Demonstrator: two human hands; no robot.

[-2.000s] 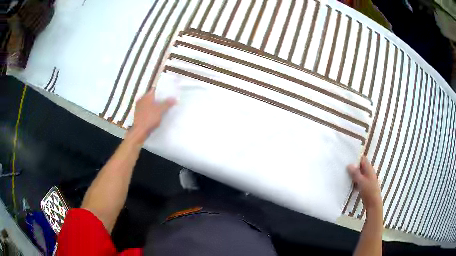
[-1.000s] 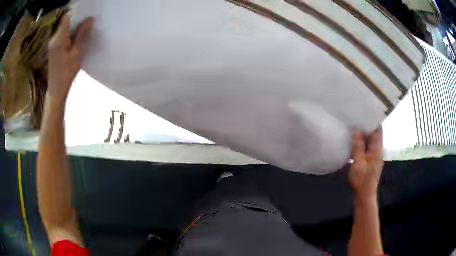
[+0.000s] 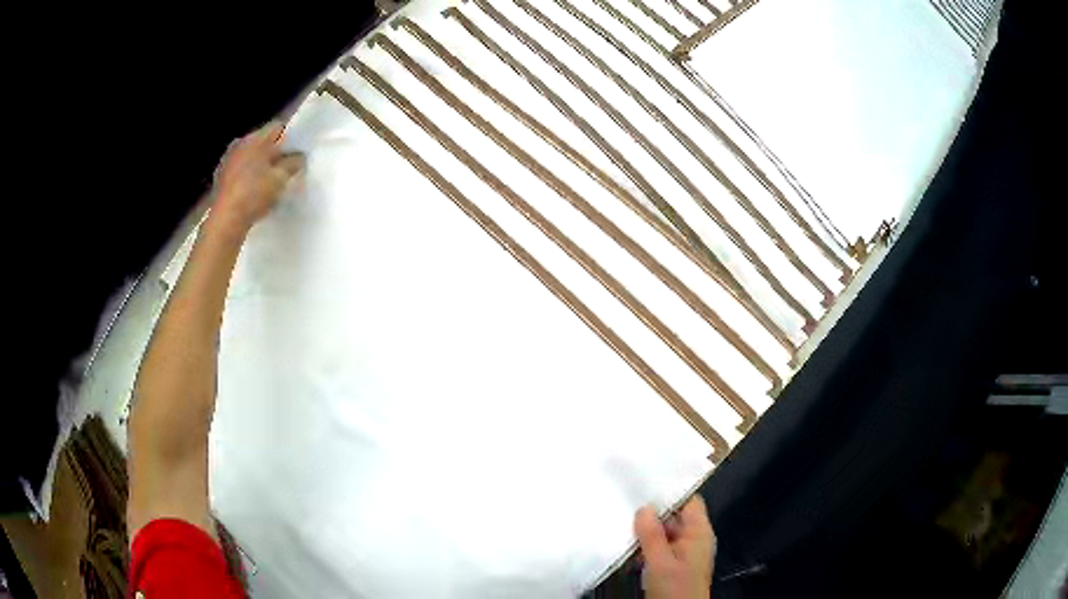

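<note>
A large white panel (image 3: 433, 363) lies in front of me, its brown edge strip (image 3: 515, 252) slanting down to the right. Beyond it, overlapped panels show several parallel brown stripes (image 3: 632, 170). My left hand (image 3: 258, 176) holds the white panel's far left edge, with the fingers on top. My right hand (image 3: 676, 548) pinches its near right edge at the bottom of the view. The panel's lower end runs near the picture's bottom edge.
Brown bag panels with handles (image 3: 94, 503) lie at the lower left. Another white panel (image 3: 837, 105) lies on the worktable at the upper right. The pale table edge (image 3: 129, 339) shows at the left. Dark floor (image 3: 867, 433) shows at the right.
The held panels moved off the striped rows, through the air to the left, and now lie on the table. The view has turned. Both hands still hold the edges.
</note>
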